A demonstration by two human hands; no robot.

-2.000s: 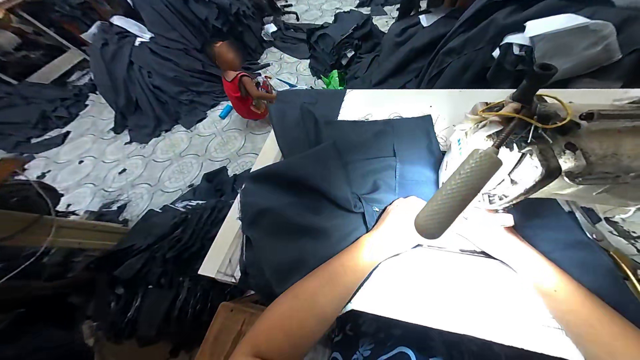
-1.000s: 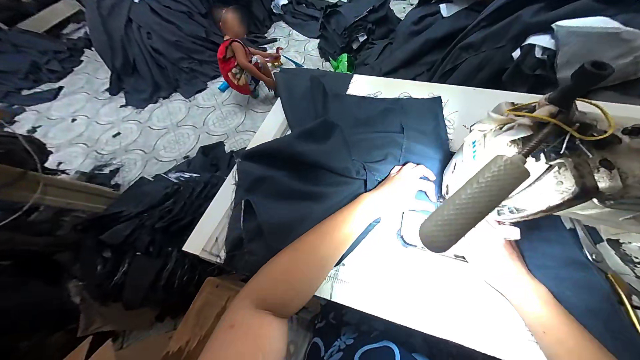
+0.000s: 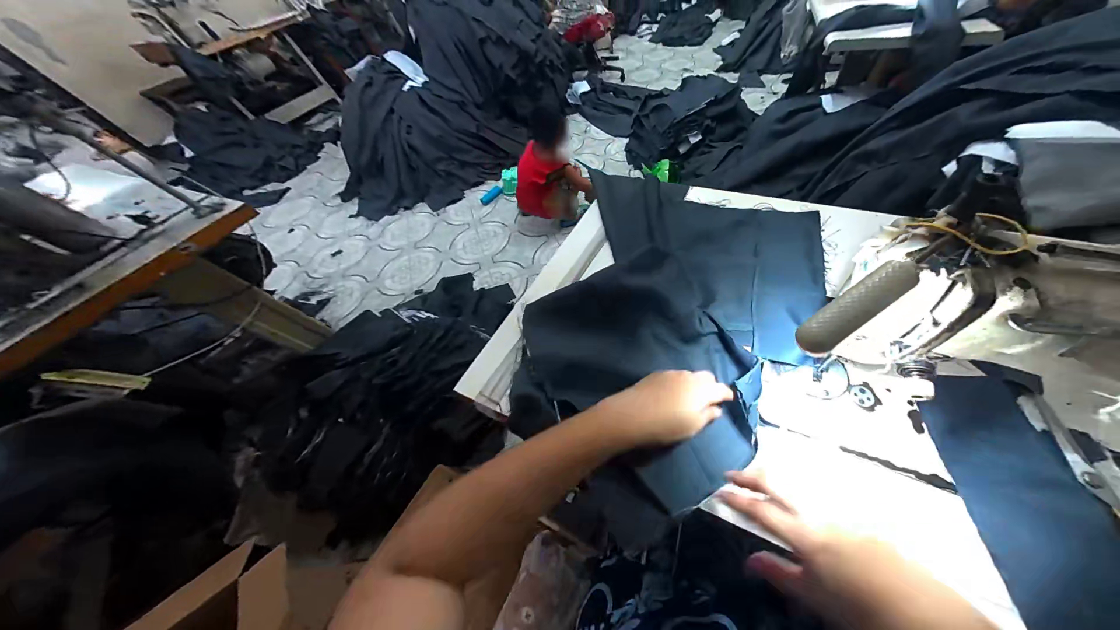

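My left hand (image 3: 669, 407) grips a dark navy fabric piece (image 3: 612, 332) that lies over the left part of the white sewing table (image 3: 516, 350) and droops at its near edge. Right of the cloth stands an industrial sewing machine (image 3: 989, 306), its lamp lighting the tabletop; a grey textured cylinder (image 3: 857, 306) juts out from it. My right hand (image 3: 787, 525) is blurred over the table's near edge, fingers apart, holding nothing. Another dark fabric piece (image 3: 1015, 472) lies at the right of the table.
Heaps of dark cloth (image 3: 376, 385) lie left of the table, with more piles (image 3: 437, 114) on the tiled floor. A small person in red (image 3: 544, 179) sits beyond the table's far left corner. An open cardboard box (image 3: 219, 595) is at the lower left, below another worktable (image 3: 122, 280).
Both hands have come away from the machine's needle area toward the near edge, the left one drawing the cloth with it. The view has swung to the left.
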